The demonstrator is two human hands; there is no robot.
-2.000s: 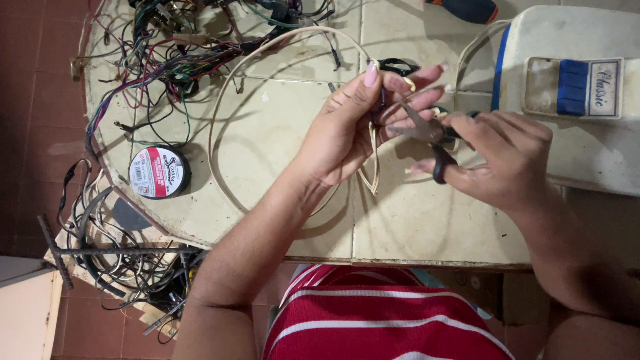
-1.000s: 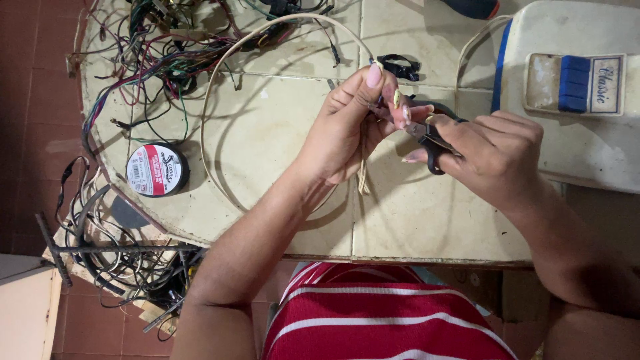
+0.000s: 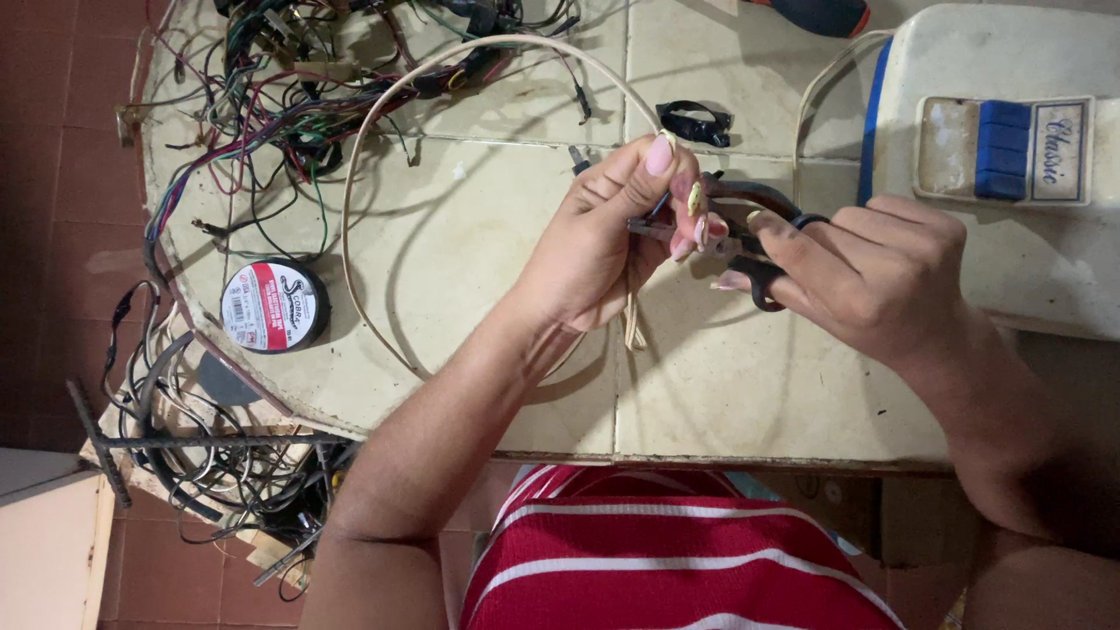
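Observation:
My left hand (image 3: 617,219) pinches a cream electrical cable (image 3: 354,188) between thumb and fingers. The cable loops out to the left over the tiled tabletop, and its folded strands hang below my palm. Scissors with dark handles (image 3: 763,278) are held in my right hand (image 3: 862,271), fingers through the loops. Their blades reach left to the fingers of my left hand; whether they touch the cable is hidden. A bit of blue wire shows between my left fingers. Just above lies a crumpled loop of black tape (image 3: 694,122).
A roll of electrical tape (image 3: 273,306) lies at left, below a tangled wire harness (image 3: 306,114). At right stands a white appliance with a blue switch (image 3: 1002,149). A dark-handled tool (image 3: 818,13) lies at the top. More cables (image 3: 210,455) hang beyond the table's lower left edge.
The scissors have moved left, and their blades now lie behind or between my left fingers. Two seconds ago the blades showed openly between my hands.

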